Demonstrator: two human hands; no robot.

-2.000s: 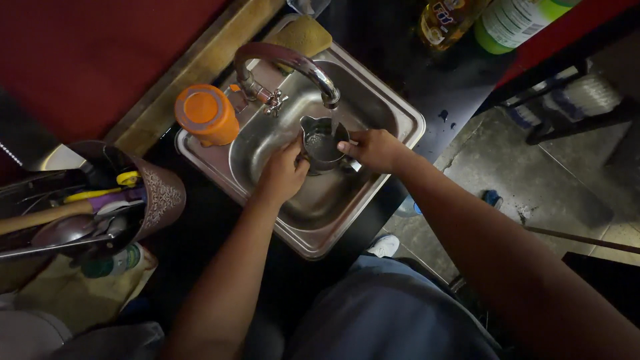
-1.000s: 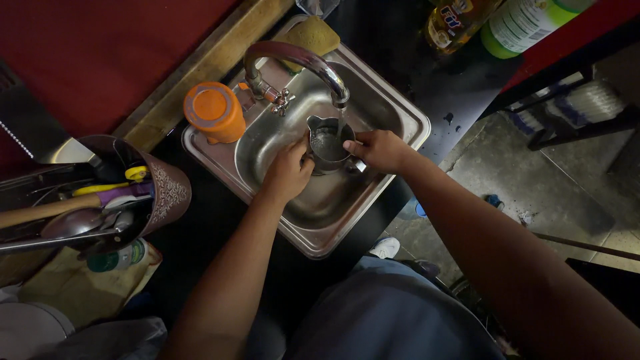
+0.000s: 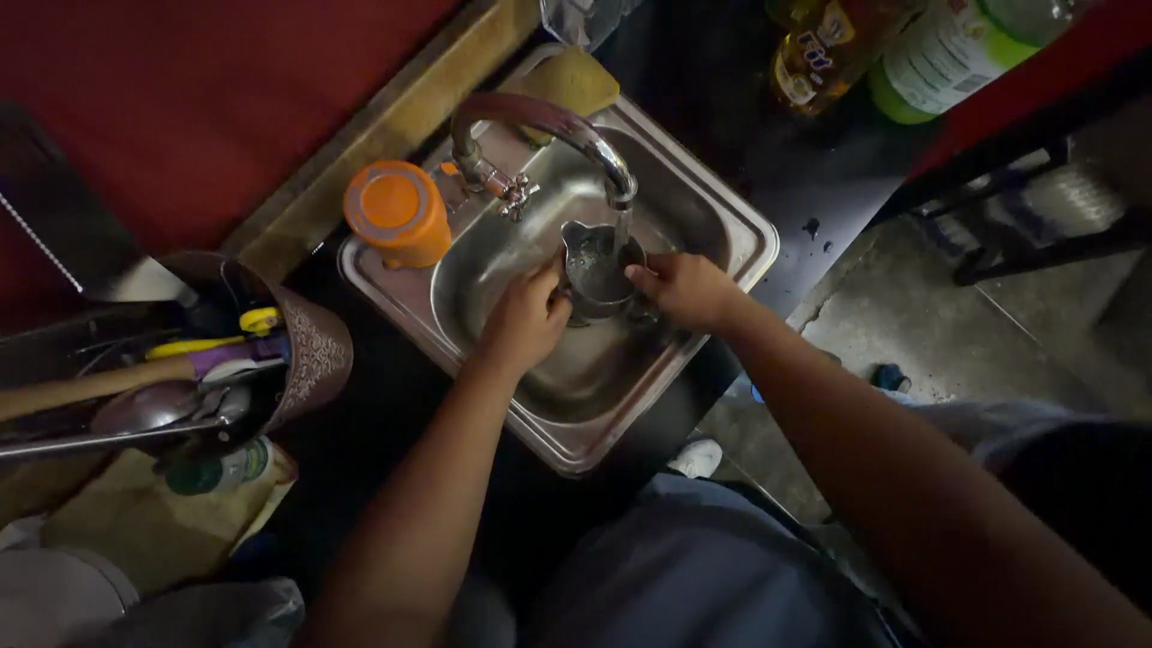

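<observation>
Over the basin of a stainless steel sink (image 3: pixel 576 396), a small metal pitcher with a pouring lip (image 3: pixel 601 270) is held between both hands. My left hand (image 3: pixel 526 315) grips its left side, and my right hand (image 3: pixel 688 290) grips its right side, with the thumb at the rim. Water runs from the curved metal faucet (image 3: pixel 549 121) into the pitcher, which has some water inside. The undersides of the fingers are hidden. The faucet's cross-shaped knob (image 3: pixel 515 191) stands to the left of the stream.
An orange cup (image 3: pixel 396 213) stands upside down on the sink's left corner, a yellowish sponge or cloth (image 3: pixel 571 83) at the back. Left is a utensil holder (image 3: pixel 315 355) with spoons. Bottles of amber (image 3: pixel 823 54) and green-white (image 3: pixel 945 63) stand at the back right. Someone's dark-clothed body shows lower right.
A thin water stream now runs clearly from the faucet into the pitcher; two seconds ago no stream was plain. Both hands have kept their hold. A dark shape has entered at the lower right.
</observation>
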